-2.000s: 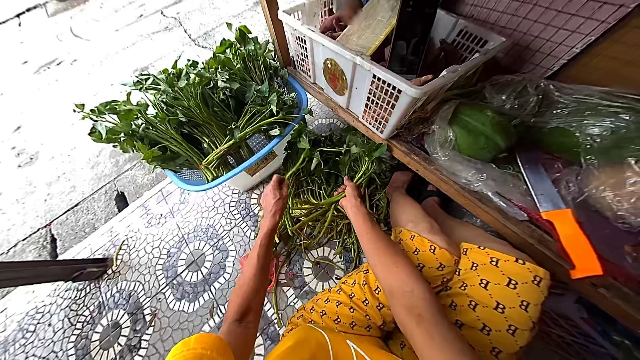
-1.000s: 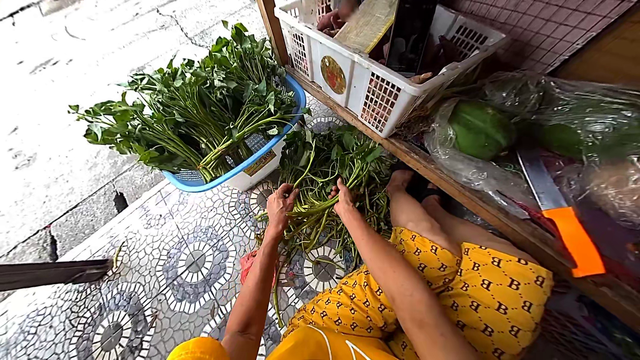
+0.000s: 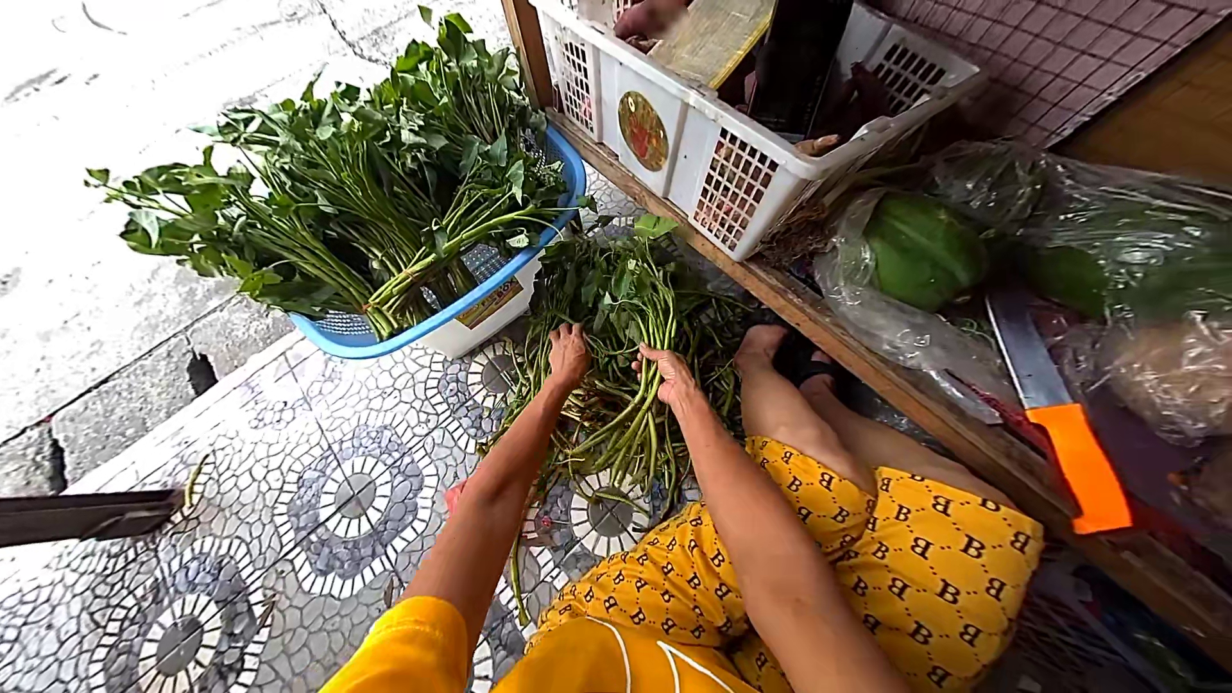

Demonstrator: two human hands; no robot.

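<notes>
A heap of leafy green stems [image 3: 616,289], like water spinach, lies on the mosaic-tiled floor between my feet and a blue-rimmed basket. My right hand [image 3: 666,373] grips a bunch of long stems [image 3: 645,423] around the middle, leaves pointing away and stem ends toward me. At the left side of the heap my left hand [image 3: 568,354] reaches down among the stems; its fingertips are partly hidden, so what it holds is unclear. More leafy bunches [image 3: 375,192] are piled in the blue plastic basket [image 3: 433,332], which rests on a white container.
Along the right runs a wooden shelf edge [image 3: 808,318]. It bears a white plastic crate [image 3: 683,125], a green papaya-like fruit [image 3: 924,250] in clear plastic, and a large knife with an orange handle [image 3: 1078,467]. A dark bar [image 3: 87,517] juts in at the left.
My left hand has moved from the bunch near my right hand to the heap's left side. The bunch in my right hand now points more lengthwise, its ends toward me.
</notes>
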